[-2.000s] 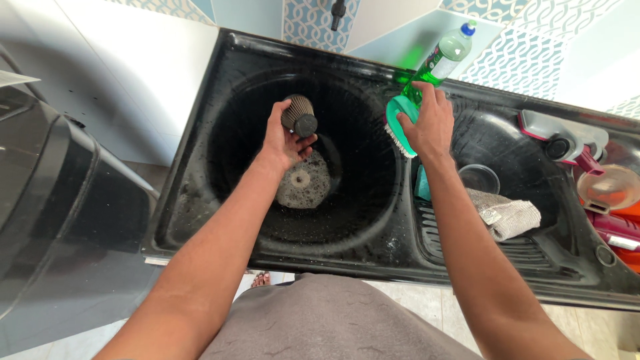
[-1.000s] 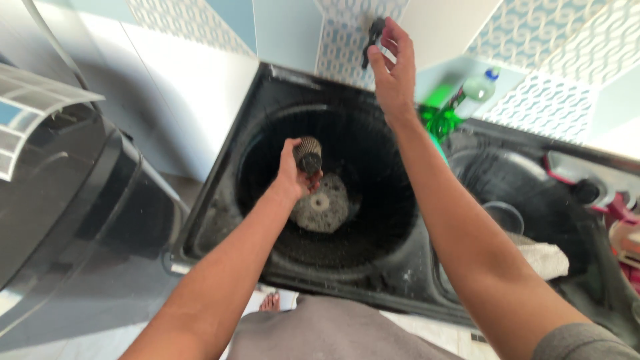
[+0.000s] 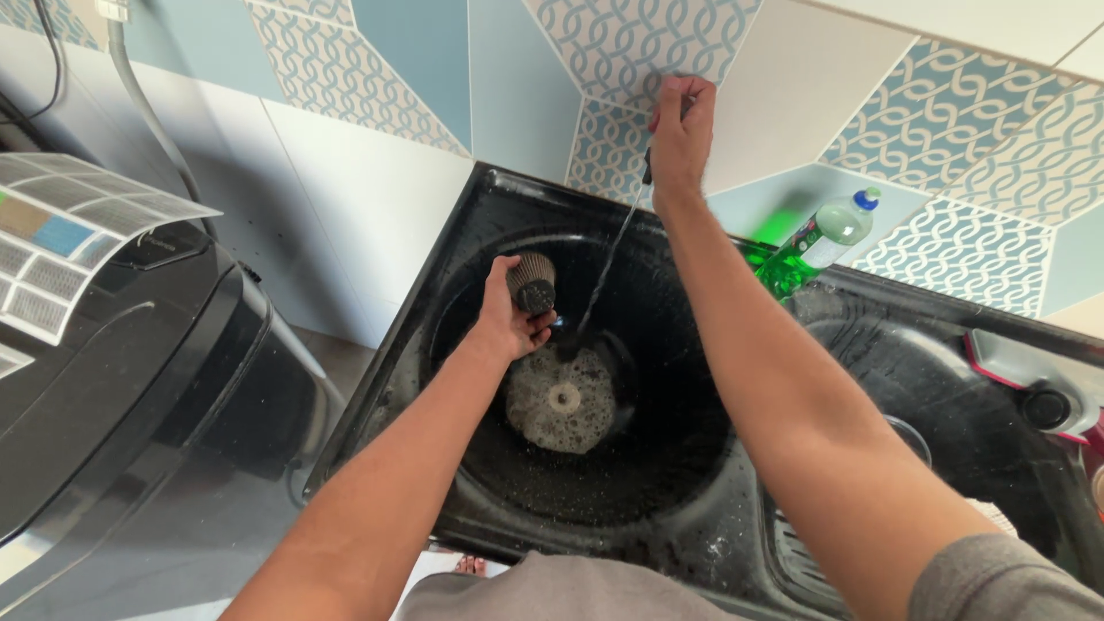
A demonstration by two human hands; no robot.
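My left hand point(image 3: 515, 317) holds a small pleated cylindrical filter point(image 3: 533, 280) with a dark end, over the left basin of the black double sink point(image 3: 690, 509). My right hand point(image 3: 684, 129) is up against the tiled wall, its fingers closed around a dark wall tap point(image 3: 649, 166) that they mostly hide. A thin stream of water point(image 3: 611, 254) falls from the spout into the basin, to the right of the filter. Greyish foam point(image 3: 552, 418) lies around the drain at the bottom.
A green dish soap bottle point(image 3: 815, 246) stands at the sink's back edge. In the right basin are a clear round rim point(image 3: 910, 438), a cloth point(image 3: 992, 515) and a grey and red plastic part point(image 3: 1026, 379). At left, a white framed mesh filter point(image 3: 78, 233) lies on a black appliance point(image 3: 172, 345).
My right hand has left the green brush at the sink and moved up to the wall tap. Water now runs from it. My left hand still holds the filter over the basin.
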